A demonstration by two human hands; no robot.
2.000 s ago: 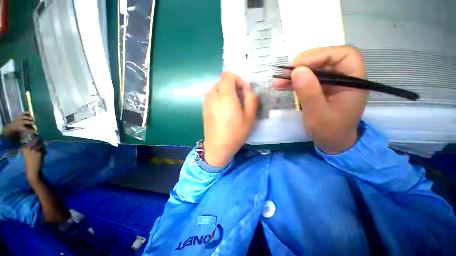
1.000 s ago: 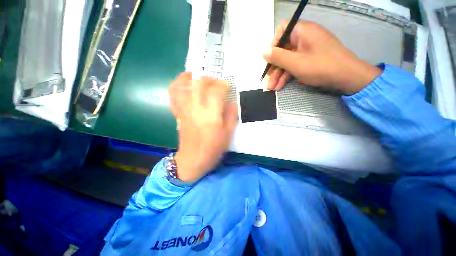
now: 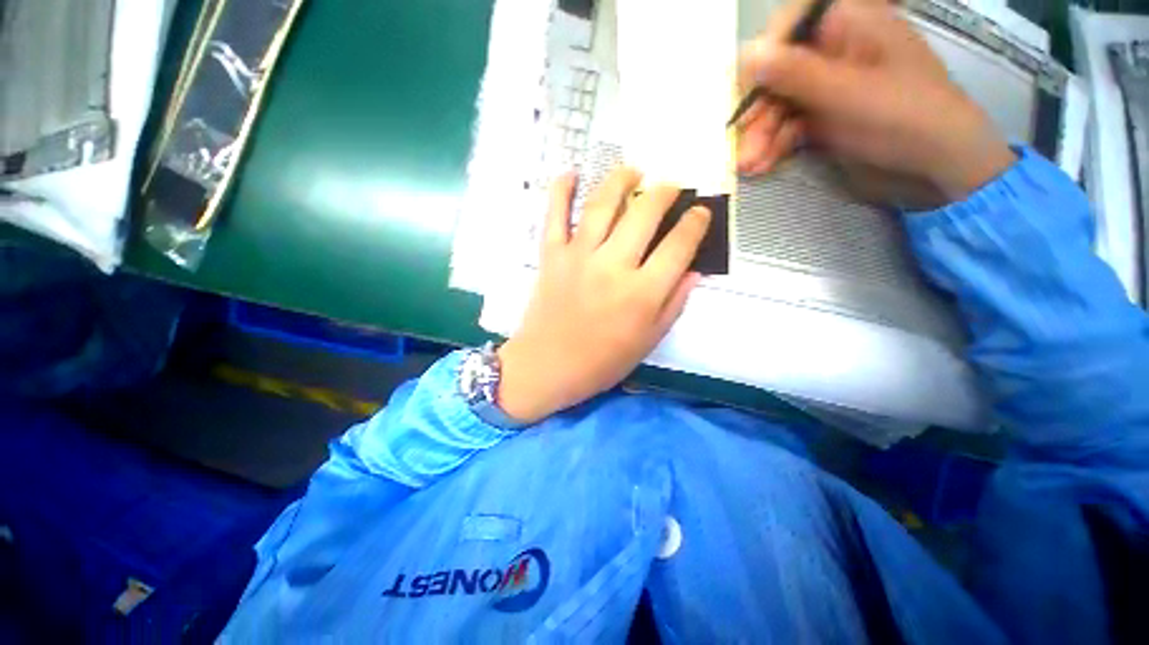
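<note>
A grey laptop cover [image 3: 819, 239] with a band of small vent holes lies on white sheets in front of me. A long white release liner strip [image 3: 674, 95] lies across it, with a black die-cut sheet [image 3: 716, 239] at its near end. My left hand [image 3: 605, 284] lies flat with fingers spread over the black sheet and the cover, partly hiding the sheet. My right hand [image 3: 851, 95], slightly blurred, holds the black tweezers [image 3: 806, 25] with the tip pointing down at the liner's right edge. Whether the tips hold anything cannot be told.
Bagged black strips [image 3: 214, 126] in clear plastic lie on the green mat [image 3: 340, 164] at the left. Another grey cover [image 3: 57, 82] on white sheets is at the far left. More white sheets [image 3: 1109, 151] with a cover show at the right edge.
My left hand has moved right and come down over the black sheet, its fingers now spread. My right hand with the tweezers has shifted up and right. The view has moved, showing the liner and black sheet fully.
</note>
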